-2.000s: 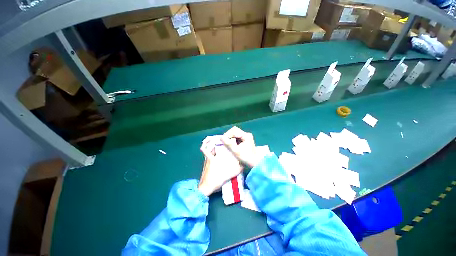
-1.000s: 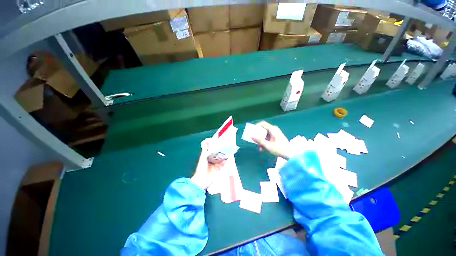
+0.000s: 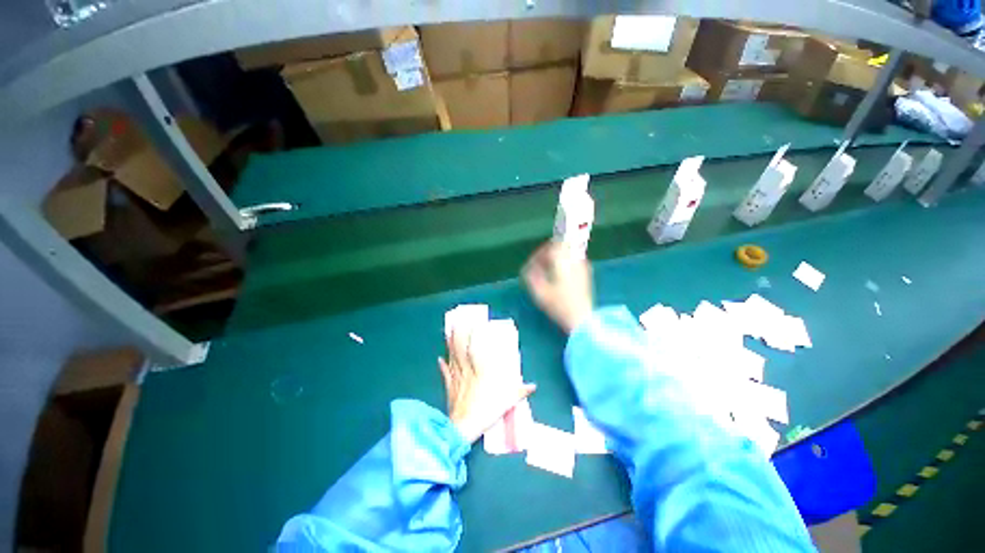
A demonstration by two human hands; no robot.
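Observation:
An upright white carton [image 3: 576,207] with a small red mark stands at the near side of the conveyor belt [image 3: 432,259]. My right hand [image 3: 556,283] is blurred and overlaps its lower end; whether the fingers grip it cannot be told. My left hand [image 3: 464,383] lies with fingers spread on the flat cartons [image 3: 501,351] in front of me, one showing a pale red stripe. A loose heap of white leaflets [image 3: 691,362] lies to the right, partly behind my right sleeve, with a few single ones nearer me.
More upright cartons [image 3: 678,203] stand in a row to the right on the belt. A yellow-orange tape roll [image 3: 752,256] lies beyond the leaflets. A blue plastic object [image 3: 830,475] is at the bench's front edge. Brown boxes [image 3: 464,97] are stacked behind; a grey metal frame [image 3: 189,162] stands left.
The opened carton has gone from my left hand and another now stands on the belt by my right hand. My right hand moved forward; the leaflet it held is out of sight. My left hand now lies on the flat cartons.

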